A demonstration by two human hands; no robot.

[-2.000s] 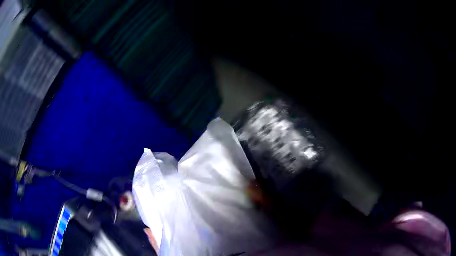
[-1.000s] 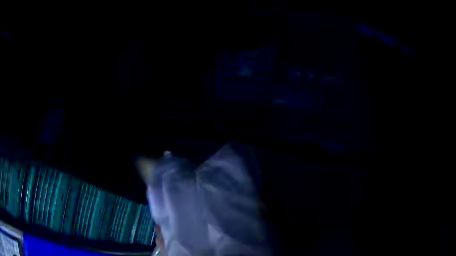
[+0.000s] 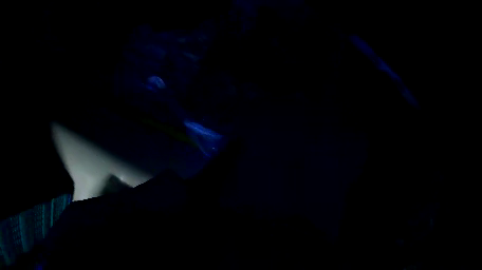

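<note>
The view is almost black. Neither my left hand nor my right hand can be made out. No white plastic bag shows. A pale, smooth surface (image 3: pixel 98 163) with a pointed upper corner lies at the left, cut off below by a dark shape; I cannot tell what it is. A small blue-lit, shiny patch (image 3: pixel 203 132) shows near the middle, perhaps plastic.
A green-blue slatted surface or curtain (image 3: pixel 31 227) is at the lower left. A thin blue streak (image 3: pixel 386 68) runs down at the upper right. Faint blue shapes show at the upper left. The rest is too dark to tell.
The view has swung. The white bag and the bit of hand beside it are no longer seen. The slatted surface shows smaller at the lower left, and the pale surface has come into view.
</note>
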